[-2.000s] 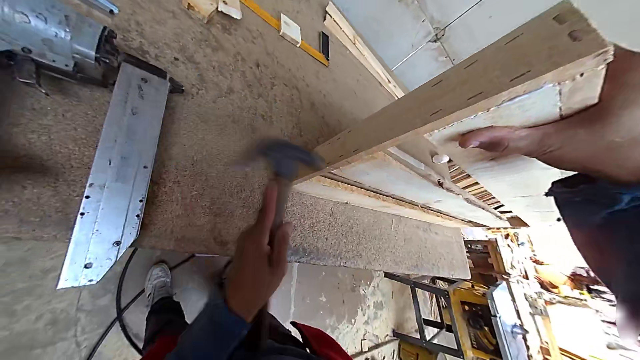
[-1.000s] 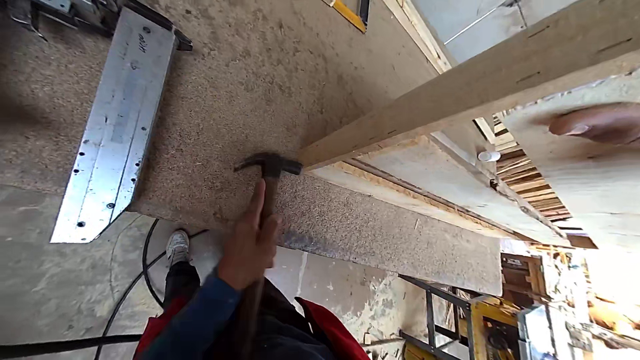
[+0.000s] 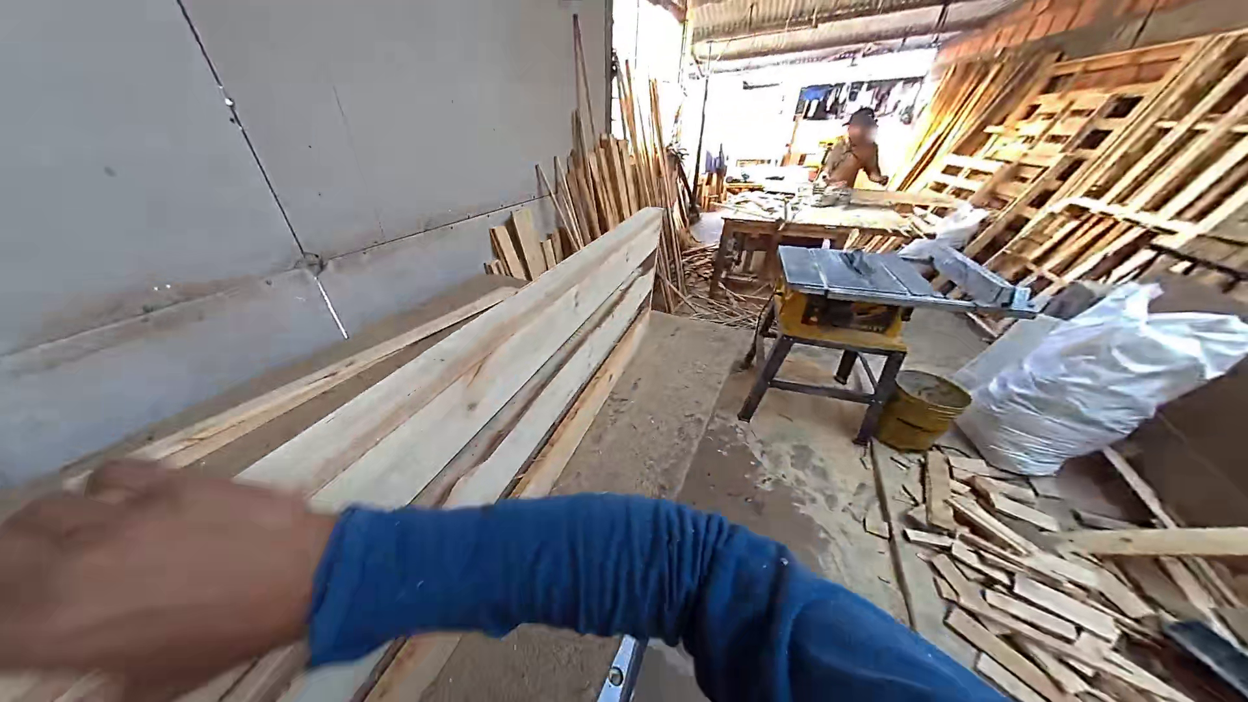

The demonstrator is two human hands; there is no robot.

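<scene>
My right hand (image 3: 146,575), blurred, reaches in from the lower right in a blue sleeve and crosses the near end of a long wooden panel (image 3: 487,361). Its fingers are partly cut off by the left edge, and whether they grip the wood cannot be told. The panel, made of pale boards with gaps between them, stands on edge on a long workbench (image 3: 653,409). Behind it, along the wall, lies a long wooden strip (image 3: 331,385). A metal piece (image 3: 621,671) shows below my forearm. My left hand is out of view, and no hammer is visible.
To the right of the bench stand a table saw (image 3: 848,283), a yellow bucket (image 3: 921,409) and a white sack (image 3: 1102,380). Wood offcuts (image 3: 1033,585) cover the floor at the lower right. A person (image 3: 852,156) is at a far table (image 3: 819,222); boards lean against both walls.
The view has swung far up and along the bench. The hammer, swung by the lower hand at the panel's end in both earlier frames, is out of sight. My right arm now crosses the foreground.
</scene>
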